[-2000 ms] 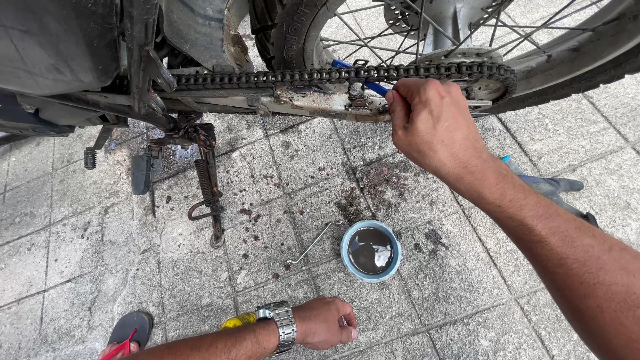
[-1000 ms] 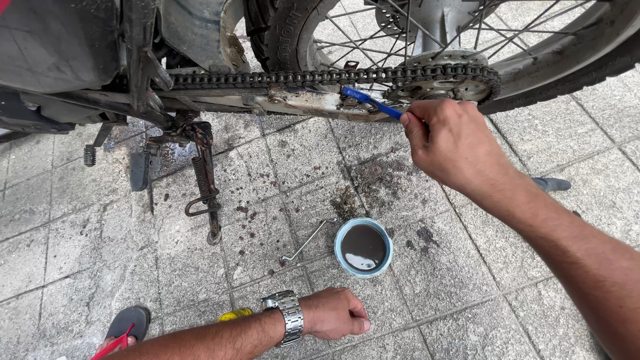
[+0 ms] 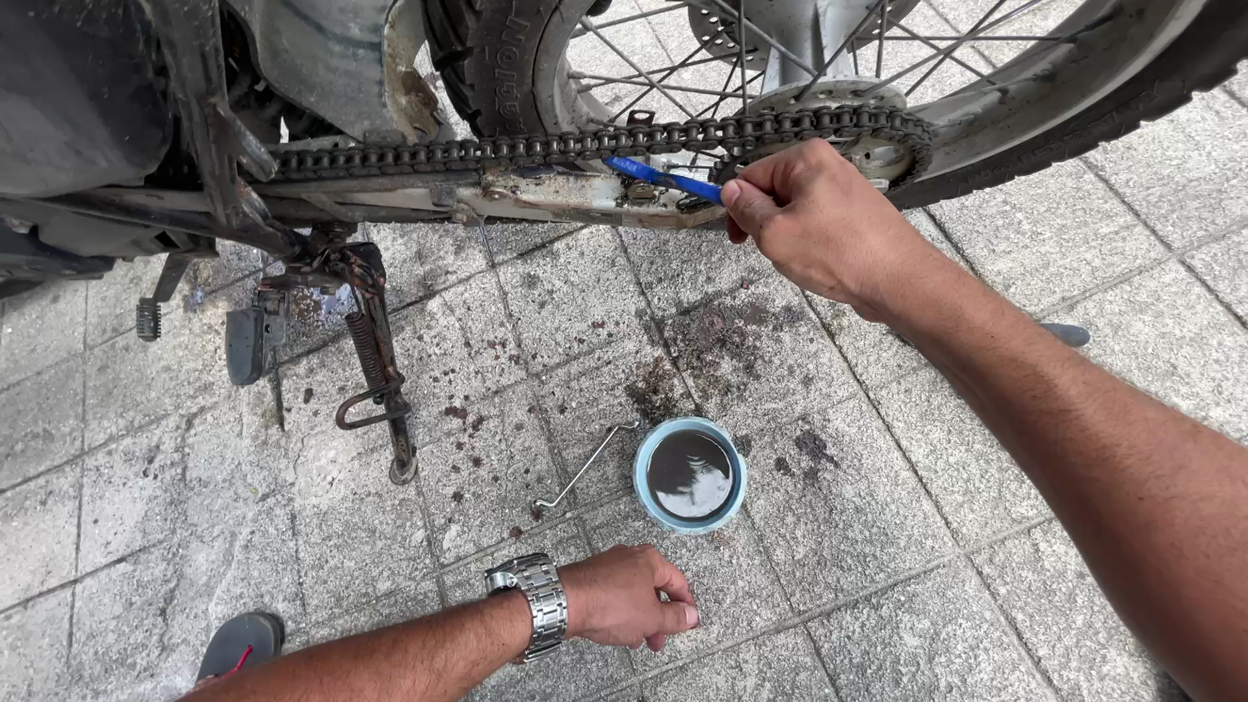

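My right hand [image 3: 829, 219] grips a blue plastic-handled brush [image 3: 673, 180], likely a toothbrush. Its far end lies at the lower side of the motorcycle's drive chain [image 3: 468, 153], and the bristles cannot be seen. Behind my right fingers the chain wraps around the rear sprocket [image 3: 877, 156]. My left hand [image 3: 629, 597], with a metal-band watch on the wrist, hangs loosely curled with nothing visible in it. It is just below a light blue round tub [image 3: 642, 478] of dark liquid. Left of the tub lies a thin double-ended metal wrench [image 3: 585, 468].
The spoked rear wheel [image 3: 1092, 156] and swingarm [image 3: 546, 195] cross the top. A rusty side stand [image 3: 390, 409] reaches down at left, near a footrest [image 3: 246, 346]. Dark grime spots the stone pavers [image 3: 848, 526]. A sandal [image 3: 244, 643] shows at bottom left.
The brush in my right hand has shifted left along the chain since two seconds ago. The sprocket and wheel show at slightly different places. My left hand remains low near the tub.
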